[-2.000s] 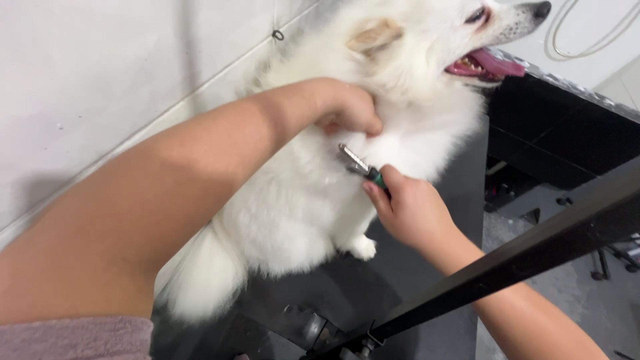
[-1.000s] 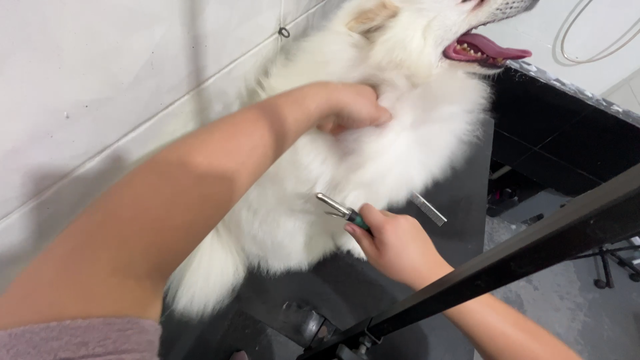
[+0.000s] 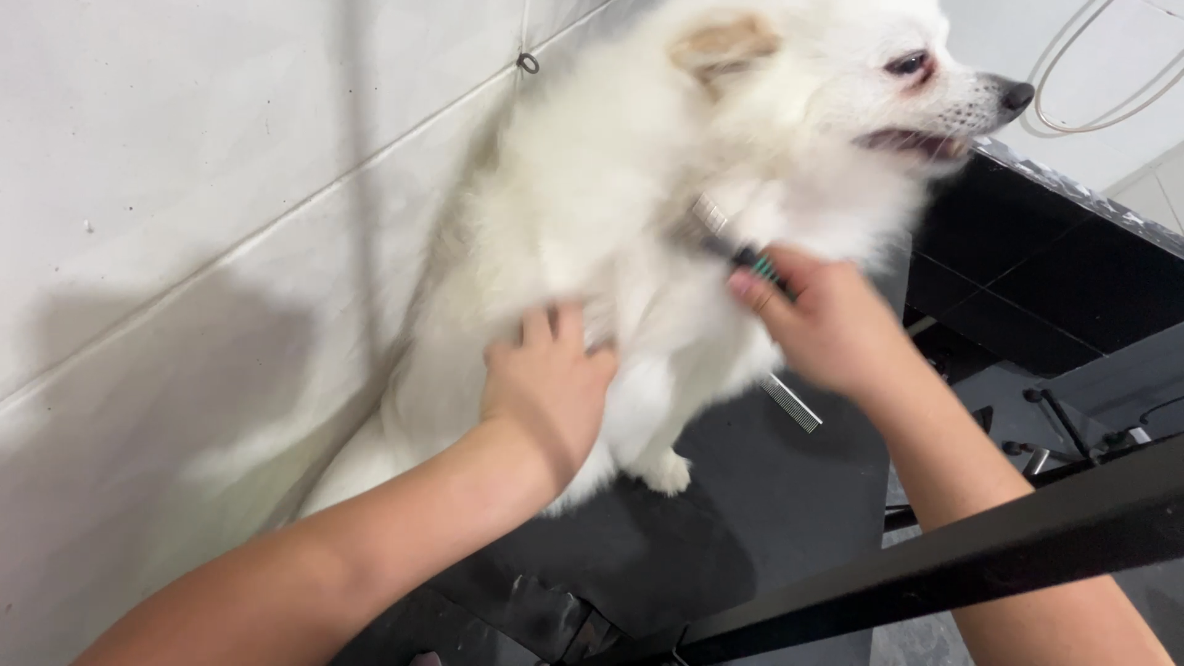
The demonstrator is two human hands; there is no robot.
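Note:
A fluffy white dog (image 3: 573, 222) sits on a dark table top (image 3: 786, 499), its head turned to the right. My left hand (image 3: 550, 388) rests on the fur of its side, the fingers bent into the coat; whether they grip any fur is hard to tell. Closed around the dark and green handle of a slicker brush (image 3: 712, 217), my right hand (image 3: 814, 314) is at the dog's chest, with the brush head against or close to the fur below the neck. A metal comb (image 3: 792, 404) lies on the table beside the front leg.
A pale tiled wall (image 3: 185, 166) runs along the dog's far side, with a small dark ring (image 3: 528, 63) on it. A black bar (image 3: 943, 555) crosses the lower right in front of my right forearm. Black tiles (image 3: 1027, 250) and a hanging pale cable (image 3: 1045, 102) are beyond the dog.
My left hand has moved from the upper chest down to the dog's side. My right hand with its tool has moved up to the chest. The dog's mouth has closed partly.

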